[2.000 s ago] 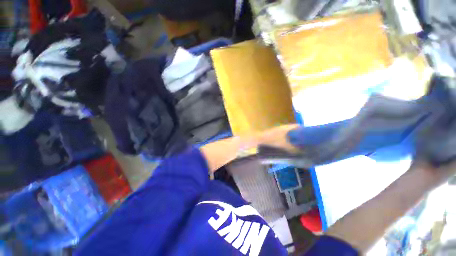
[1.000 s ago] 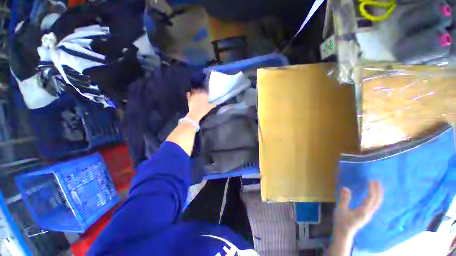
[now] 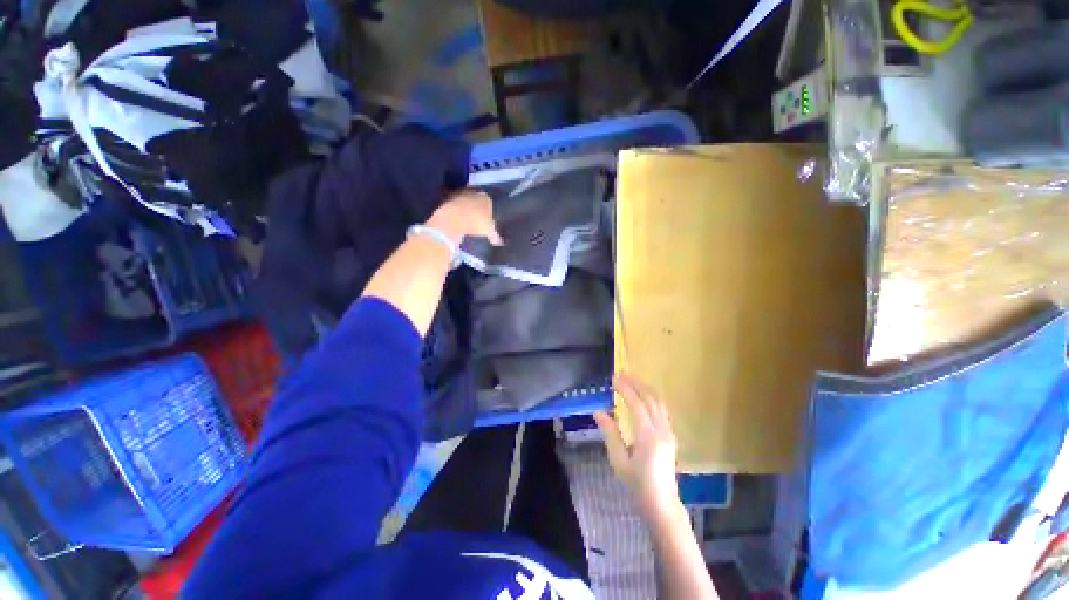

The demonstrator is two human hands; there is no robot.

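Note:
A dark grey cut panel with a white edge [image 3: 533, 234] lies on top of folded dark grey pieces [image 3: 542, 322] in a blue crate [image 3: 586, 135]. My left hand [image 3: 461, 223] is at the panel's left side, with a bracelet on the wrist. Its fingers touch or hold the panel; the grip is hidden. Dark navy fabric [image 3: 352, 211] drapes over the crate's left side. My right hand [image 3: 642, 445] is open with fingers apart, at the lower left edge of a cardboard sheet [image 3: 739, 305], near the crate's front corner.
A blue fabric piece [image 3: 938, 457] hangs over the table edge at right. Clear plastic covers a brown surface [image 3: 973, 258] behind it. Yellow-handled scissors [image 3: 932, 24] lie at top right. A blue crate [image 3: 129, 451], red crates [image 3: 240, 375] and a tied black-and-white bundle [image 3: 141, 106] are at left.
My right hand has left the blue fabric and moved left to the cardboard's edge. The white-looking piece in the crate no longer shows; a grey panel with a white edge lies there. The view has shifted slightly.

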